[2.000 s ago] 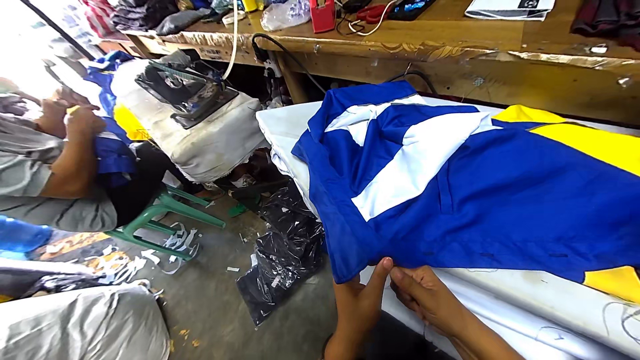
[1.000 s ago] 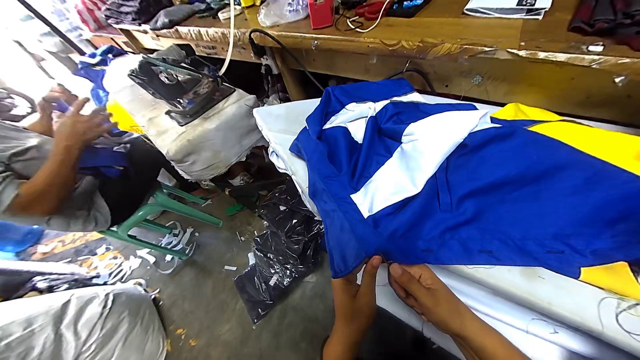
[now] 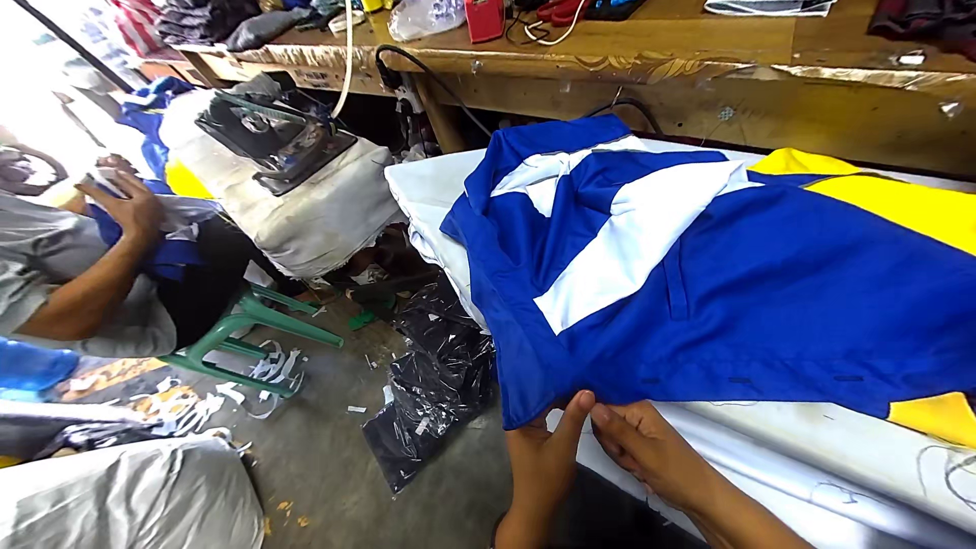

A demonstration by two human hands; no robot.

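Observation:
A blue garment (image 3: 801, 290) with white and yellow panels lies spread over a white-covered board (image 3: 770, 435). Dark short marks or slots run along its near edge. At that edge, near the garment's left corner, my left hand (image 3: 545, 457) pinches the fabric, its thumb on top and its fingers partly hidden under the cloth. Close beside it is my right hand (image 3: 648, 450), thumb and fingers drawn together at the same edge. Whether cloth is between the right fingertips cannot be made out.
A clothes iron (image 3: 278, 141) stands on a padded, cloth-covered surface (image 3: 335, 213). At left a person (image 3: 91, 282) sits on a green plastic stool (image 3: 244, 328), handling blue cloth. Black plastic bags (image 3: 435, 381) and scraps lie on the floor. A wooden table (image 3: 610, 46) with a cable runs behind.
The seated person's hands have moved over the blue cloth. My hands stay at the garment's near edge with little plain change.

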